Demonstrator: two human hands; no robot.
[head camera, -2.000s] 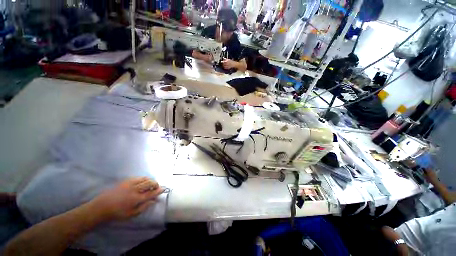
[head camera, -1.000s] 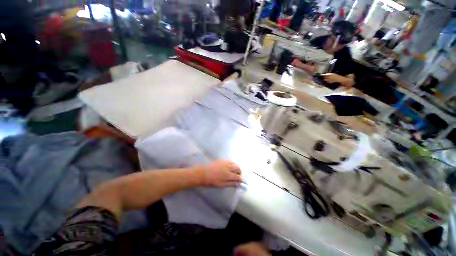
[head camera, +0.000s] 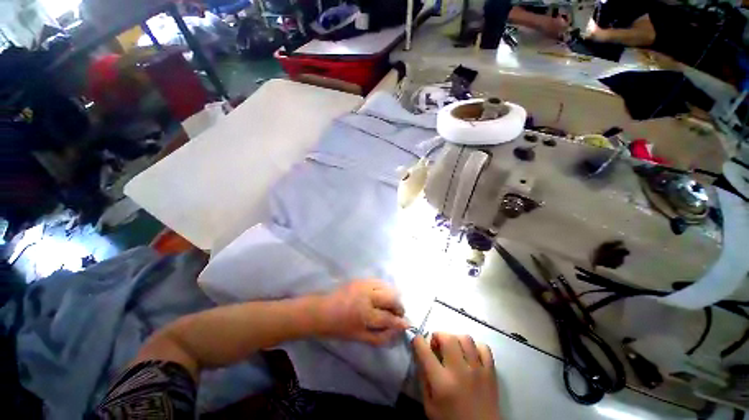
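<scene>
Pale grey-blue garment panels (head camera: 328, 197) lie flat on the machine table, left of the bright needle area. My left hand (head camera: 365, 312) rests at the panel's near right edge with its fingers closed on the cloth edge. My right hand (head camera: 456, 373) is beside it, fingertips almost touching the left ones. A small light item shows between the fingertips, too small to name. The cream sewing machine head (head camera: 567, 205) stands to the right, its needle lost in glare. Black-handled shears (head camera: 575, 328) lie in front of it.
A white tape roll (head camera: 480, 123) sits on the machine. A cream side board (head camera: 246, 156) is at the left, with heaped grey-blue cloth (head camera: 107, 320) nearer me. A red crate (head camera: 337, 70) stands behind. Another person's hands (head camera: 567, 25) are at the top.
My right hand has come in to the cloth edge beside my left hand. The view has swung left and moved closer to the needle area.
</scene>
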